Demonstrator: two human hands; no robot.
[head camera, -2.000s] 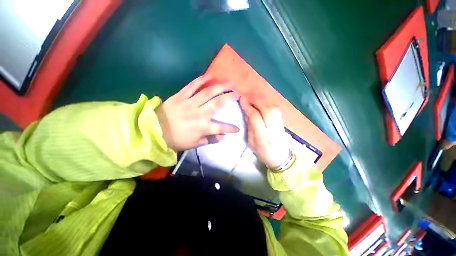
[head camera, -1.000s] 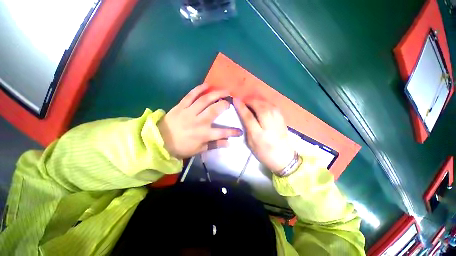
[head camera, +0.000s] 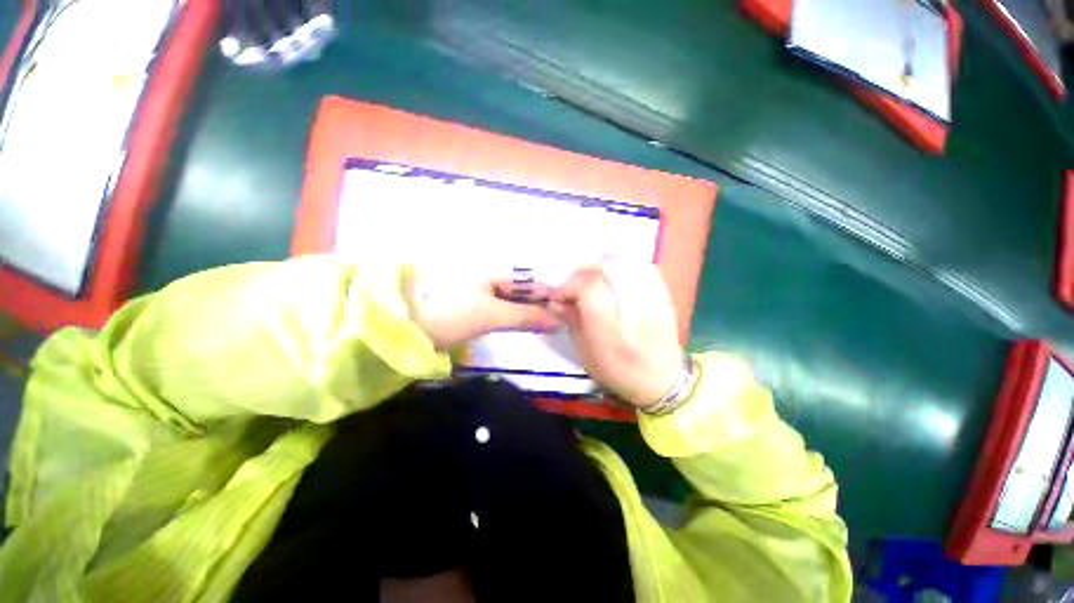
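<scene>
A display unit (head camera: 406, 218) with a bright white face and thin black border lies on a red-orange foam pad (head camera: 506, 147) in front of me. My left hand (head camera: 465, 309) is over the unit and holds a small pale sticker sheet with dark strips (head camera: 522, 283) at its fingertips. My right hand (head camera: 627, 330) is over the unit's right part, its thumb and finger pinched at the sheet's right edge. Whether a loose strip is between them is too small to tell. The hands and sleeves hide part of the unit's lower side.
Another white display unit (head camera: 71, 130) lies on a red pad at the left. A shiny clear piece with dark parts (head camera: 279, 35) lies on the green belt (head camera: 236, 177) at the upper left. More units on red pads lie at the upper right (head camera: 872, 47) and lower right (head camera: 1036, 459).
Both hands have left the unit's top edge and come together lower over its face, now with the small striped sheet between them. The view has turned, so the unit looks less tilted.
</scene>
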